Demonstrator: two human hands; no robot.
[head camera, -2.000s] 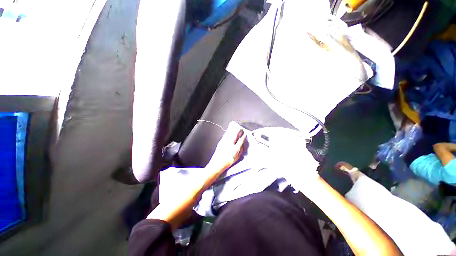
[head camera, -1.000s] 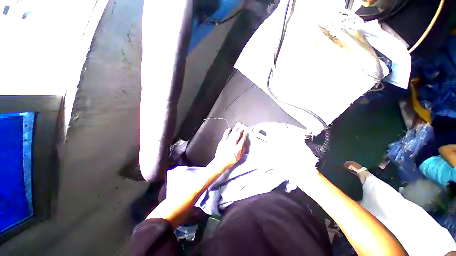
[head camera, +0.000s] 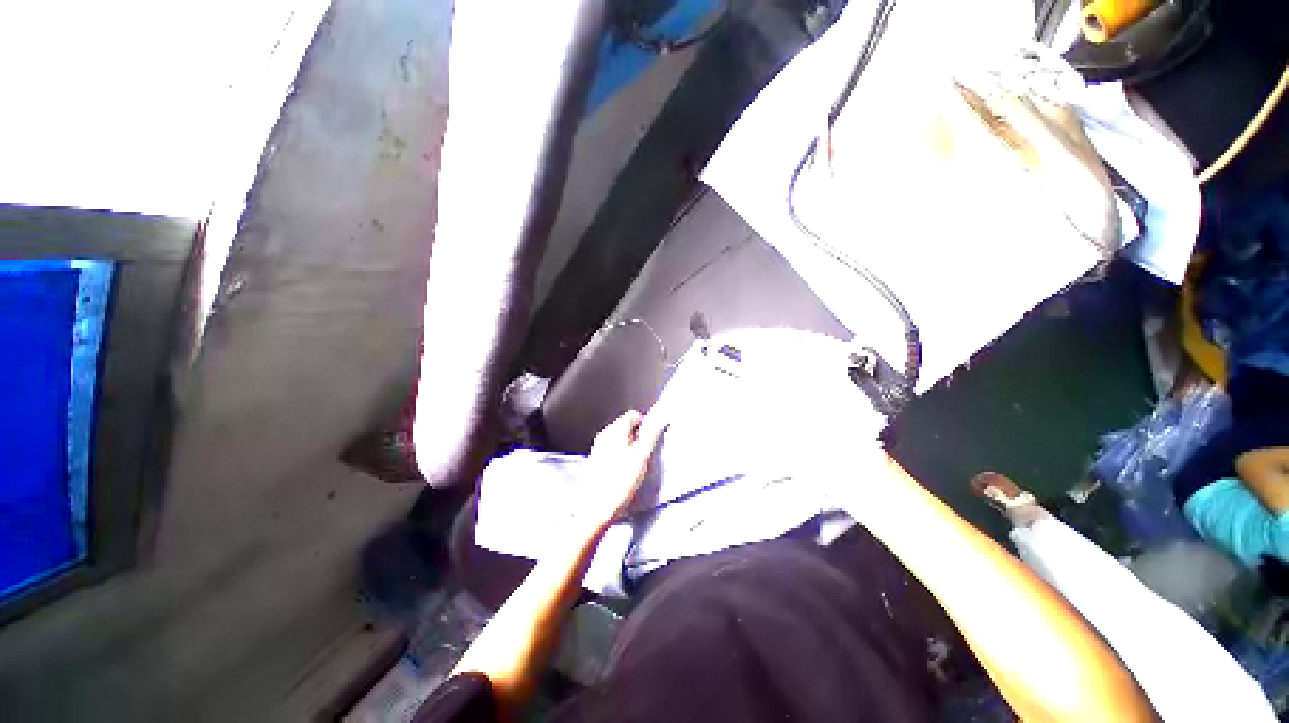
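Observation:
A pale lavender-grey garment (head camera: 707, 509) with a dark line of piping lies over the near end of the dark grey ironing board (head camera: 735, 269), washed out by glare. My left hand (head camera: 622, 459) is at its left part, fingers curled on the cloth. My right hand (head camera: 855, 445) is at its right side, white in the glare, its fingers not distinct. A black cord with a coiled guard (head camera: 893, 381) runs down to my right hand. The iron's body cannot be made out there.
A white sheet (head camera: 933, 184) with a tan scorched patch covers the board's far part. A long narrow padded arm (head camera: 495, 240) stands at left by the wall. An orange-yellow fitting (head camera: 1117, 17) is at the top right. A person's arm in a turquoise sleeve (head camera: 1237, 516) shows at right.
My left hand has drawn back towards me and its fingers have curled on the cloth. My right hand has hardly moved. The view has shifted, so the surroundings sit farther right.

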